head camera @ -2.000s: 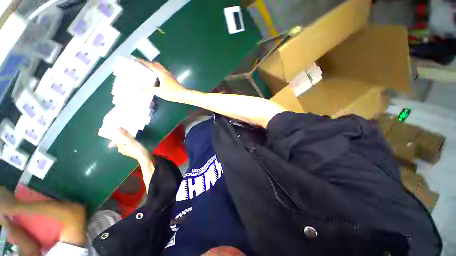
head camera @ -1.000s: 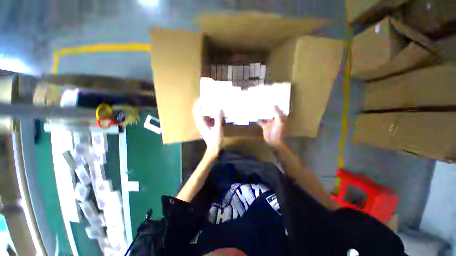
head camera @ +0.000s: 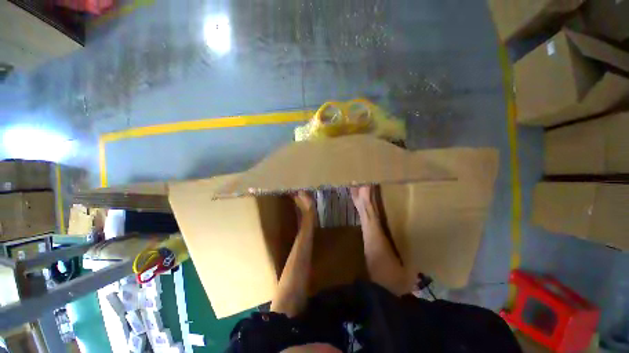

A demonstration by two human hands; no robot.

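The open brown shipping carton (head camera: 227, 241) stands in front of me with its flaps spread. Both my forearms reach down into it. My left hand (head camera: 304, 202) and my right hand (head camera: 361, 196) are at the far inner side, on either side of a row of white product boxes (head camera: 336, 208) standing on edge. The far flap (head camera: 345, 162) covers the fingertips, so I cannot tell how firmly the hands touch the row.
More white boxes (head camera: 136, 310) lie on the green bench (head camera: 200, 303) at lower left, near a yellow and red tape roll (head camera: 153, 262). Yellow tape rolls in plastic (head camera: 345, 118) lie beyond the carton. A red stool (head camera: 552, 310) and brown cartons (head camera: 579, 158) are at the right.
The row of white boxes held between both hands has moved down into the carton. My hands are now deep inside, and the far flap hangs over them.
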